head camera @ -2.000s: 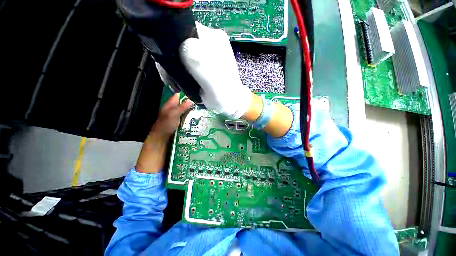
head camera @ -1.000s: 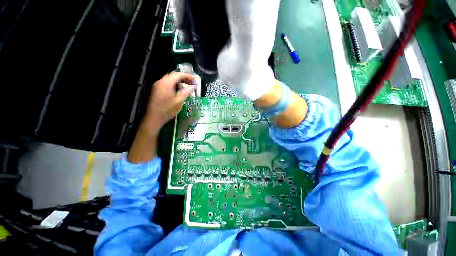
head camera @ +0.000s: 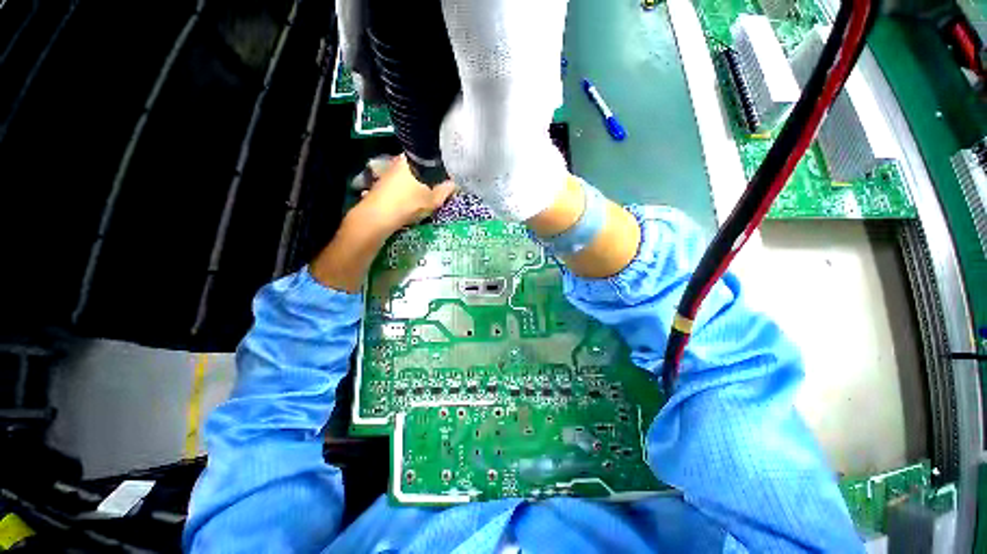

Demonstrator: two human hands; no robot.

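A green circuit board (head camera: 487,346) lies solder side up in front of me. My right hand (head camera: 492,119), in a white glove with a light blue wrist band, holds the black electric screwdriver (head camera: 400,76) upright, its ribbed nose down at the screw tray (head camera: 460,208). My bare left hand (head camera: 406,197) is at the tray's left edge beside the nose, beyond the board; its fingertips are partly hidden, and I cannot tell if they hold a screw. The red and black cable (head camera: 747,206) hangs over my right forearm.
A blue marker pen (head camera: 604,110) lies on the green bench mat (head camera: 649,152). Boards with finned heatsinks (head camera: 766,74) stand on the line at the right. Dark crates (head camera: 141,162) fill the left. A crumpled grey-white bundle (head camera: 373,173) lies beside the tray.
My left hand has left the board's top-left corner and moved to the tray. The screwdriver has swung from a slant over the board to upright at the tray. The cable has shifted right.
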